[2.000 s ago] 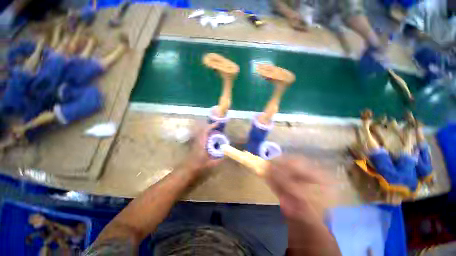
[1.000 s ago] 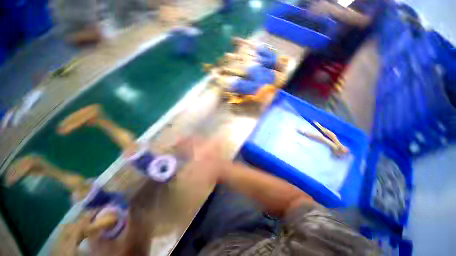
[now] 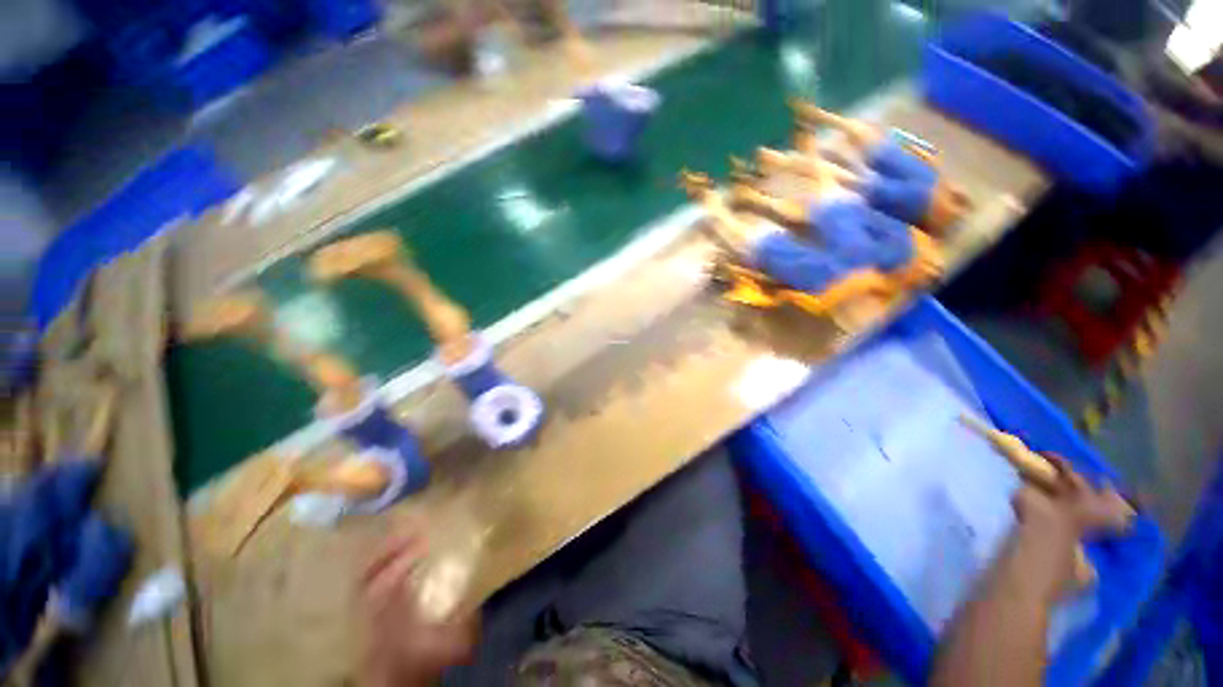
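My right hand [image 3: 1066,517] is over the blue parts bin [image 3: 838,537], closed on a tan leg piece [image 3: 1013,450]. My left hand [image 3: 409,604], blurred, is above the bench near its front edge, fingers apart, with nothing visible in it. Two blue shorts pieces lie at the belt's near edge, each with a tan sandalled leg reaching over the belt. The left shorts piece [image 3: 396,450] also has a second leg [image 3: 302,483] at its near cuff. The right shorts piece [image 3: 483,380] shows an open socket in its pale cuff [image 3: 507,416].
A green belt [image 3: 537,222] runs behind the bench. Several blue waist assemblies [image 3: 845,242] with orange sashes stand at the bench's right end. More blue shorts pieces [image 3: 61,537] lie at far left. A person's arm [image 3: 563,34] shows across the belt.
The view has turned right. My right hand has moved from over the bench to the bin and has taken hold of a leg piece. My left hand is now away from the left shorts piece.
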